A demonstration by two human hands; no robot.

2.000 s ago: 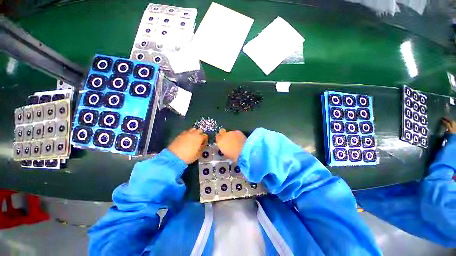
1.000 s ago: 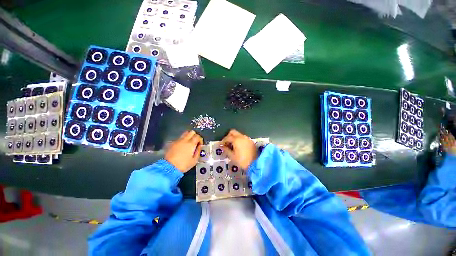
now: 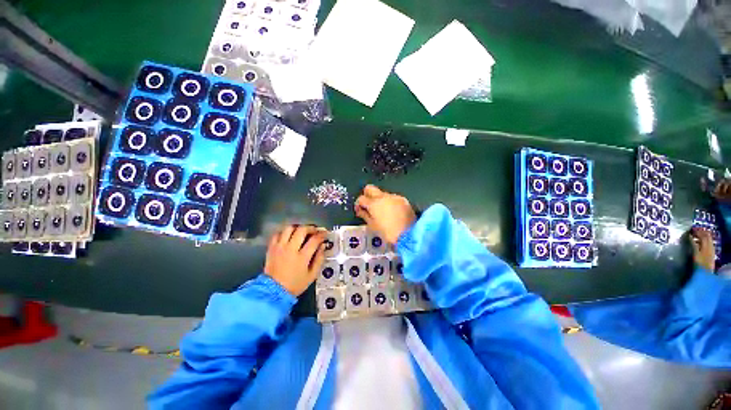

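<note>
A grey-white tray with a grid of dark round centres lies in front of me at the bench edge. My left hand rests at its upper left corner, fingers on the corner. My right hand is above the tray's far edge, fingertips together near the loose pile of small silvery parts; whether it pinches a part is too small to tell. My right sleeve hides the tray's right side. A heap of small black parts lies beyond the right hand.
At left stand a blue tray stack and pale trays. Pale sheets, a clear plastic bag and a small white label lie beyond. At right are a blue tray, another tray and another person's hands.
My right hand has moved from over the tray towards the silvery pile. My left hand has stayed at the tray's left corner, its fingers shifting slightly. Another small tray shows by the other person's hand.
</note>
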